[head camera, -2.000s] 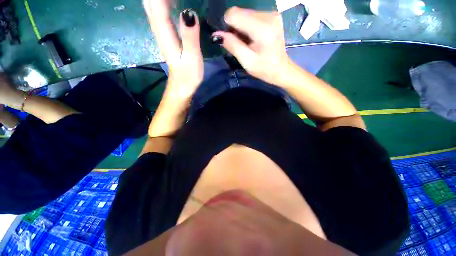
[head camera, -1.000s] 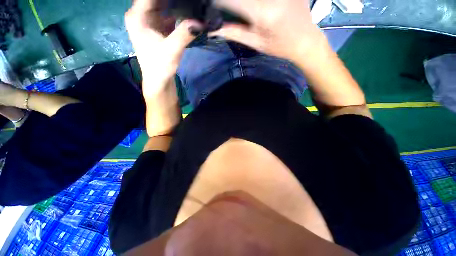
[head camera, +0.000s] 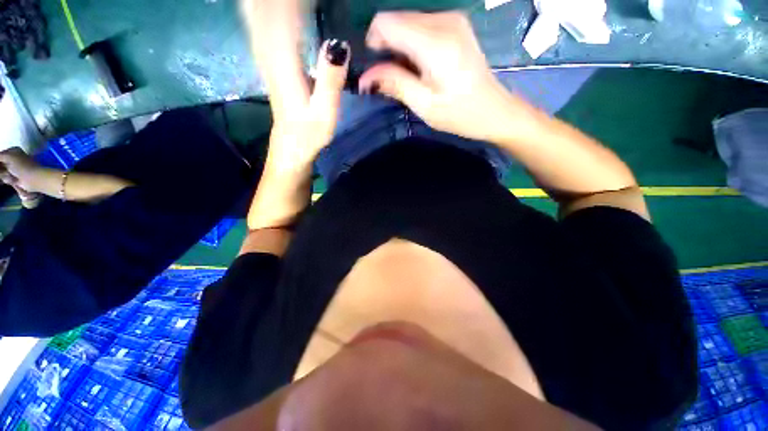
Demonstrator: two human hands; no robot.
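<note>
A dark, apparently black part [head camera: 357, 42] lies between my hands at the top of the picture, over the bench edge; its outline is blurred. My right hand [head camera: 434, 67] is curled against it from the right, with fingers and thumb bent. My left hand [head camera: 295, 84] is upright at its left, the thumb tip beside the part; its fingers are blurred and cut off by the top edge, so its grip cannot be told. Another narrow black part [head camera: 108, 67] lies singly on the green bench [head camera: 185, 63] near the yellow line.
White crumpled pieces [head camera: 568, 23] and a clear shiny object [head camera: 695, 10] lie on the bench at upper right. A dark heap [head camera: 24, 34] is at upper left. A person in dark clothes [head camera: 126, 227] sits close at left. Grey cloth [head camera: 745, 151] shows at right.
My hands came up larger and closer together around the dark part one second ago, and are now lower and farther apart. The other person's hand has shifted at left.
</note>
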